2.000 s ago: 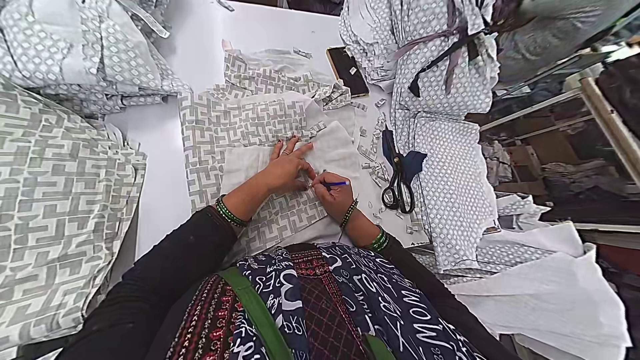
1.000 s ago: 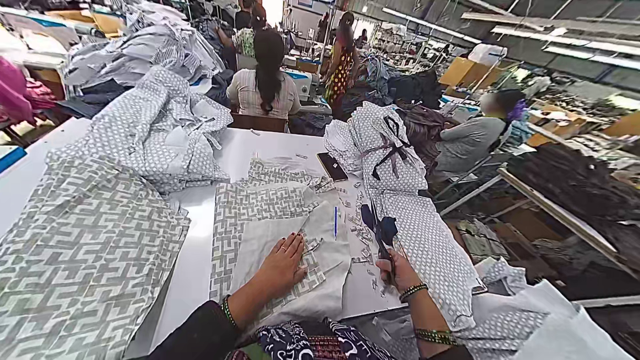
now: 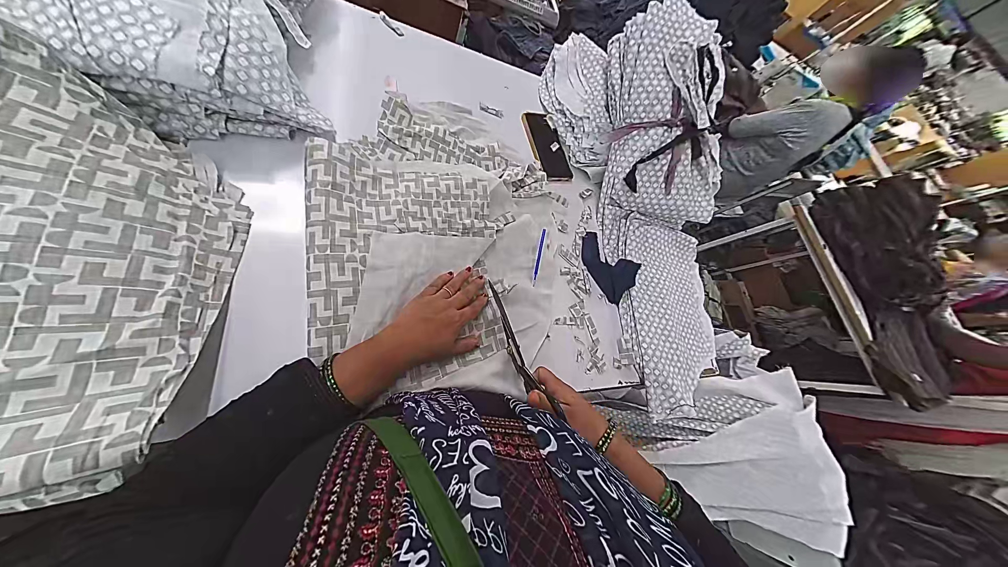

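Observation:
My left hand (image 3: 442,316) lies flat, fingers spread, on grey-and-white patterned fabric (image 3: 339,213) and a plain off-white cloth piece (image 3: 402,264) on the white table. In my right hand (image 3: 568,403) are metal scissors (image 3: 510,342), their blades pointing up and left over the patterned fabric, tips just right of my left fingertips. Whether the blades touch the cloth I cannot tell. A blue pen (image 3: 539,256) rests on the pale cloth to the right. Small fabric scraps (image 3: 579,276) and a navy cloth piece (image 3: 608,269) lie beyond it.
A phone (image 3: 547,146) lies near the far side. Tied bundles of dotted fabric (image 3: 661,118) line the right edge of the table (image 3: 268,236). Patterned fabric (image 3: 102,260) is heaped at left, with dotted cloth (image 3: 205,71) behind. A person (image 3: 795,142) sits beyond at right.
Two seconds ago my right hand held the pen; the pen now lies on the cloth and that hand holds the scissors, which lay on the navy piece. The view has tilted down since one second ago.

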